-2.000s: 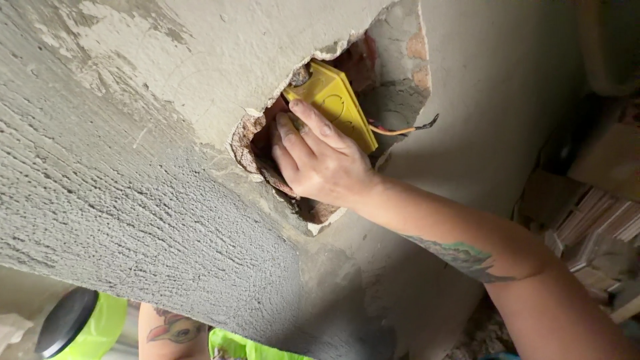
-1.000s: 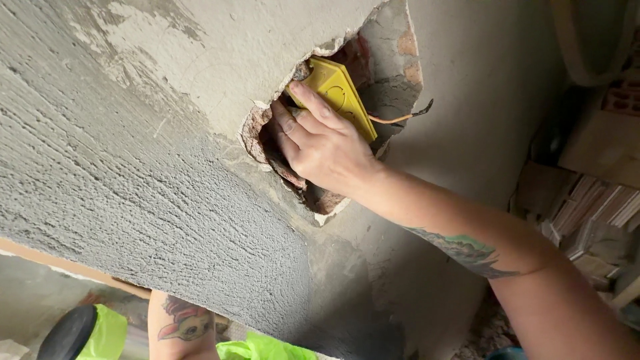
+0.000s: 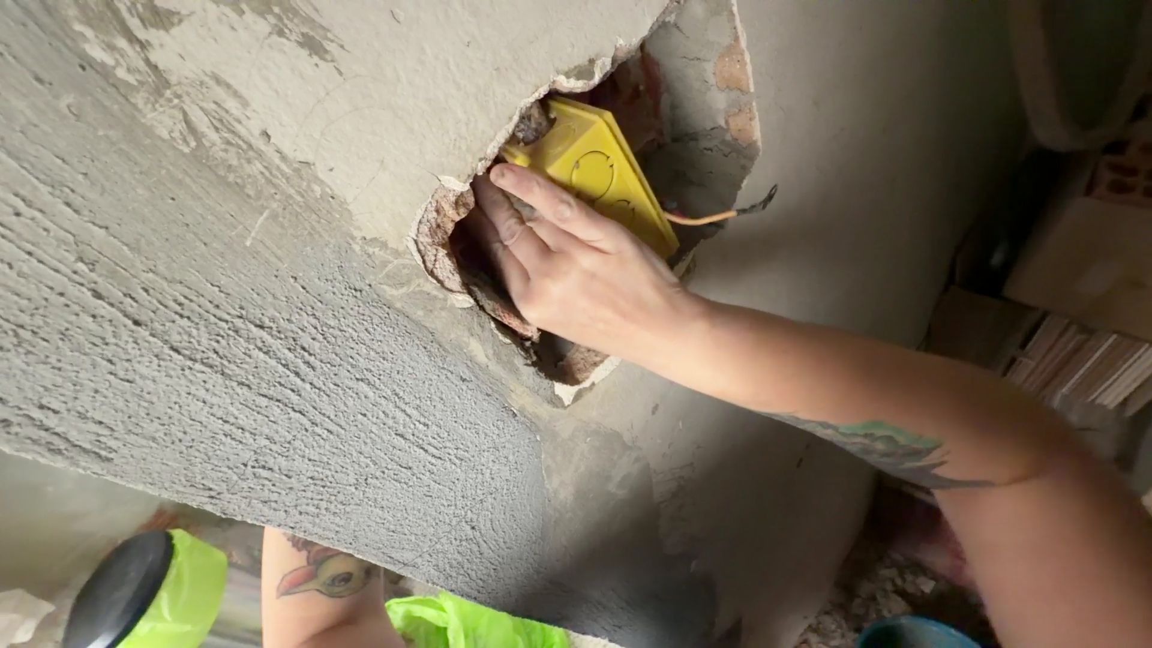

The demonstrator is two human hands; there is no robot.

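My right hand [image 3: 594,270] reaches into a ragged hole [image 3: 576,369] broken in the plastered wall. Back of the hand up, its outer finger lies along the near side of a yellow plastic electrical box [image 3: 612,166]. The other fingertips and the thumb are hidden inside the hole, so any grip is unclear. The box sits tilted in the hole, with round knockouts on its side. From beside its right edge an orange wire [image 3: 706,219] with a dark end sticks out. My left forearm [image 3: 319,585] shows at the lower left; the wall edge hides its hand.
Rough grey mortar [image 3: 270,360] covers the left of the wall. Bright green plastic [image 3: 468,625] and a black round object [image 3: 121,589] partly wrapped in green lie below. Stacked tiles [image 3: 1080,360] and a cardboard box [image 3: 1089,261] stand at right, above rubble [image 3: 886,594] and a blue rim [image 3: 913,633].
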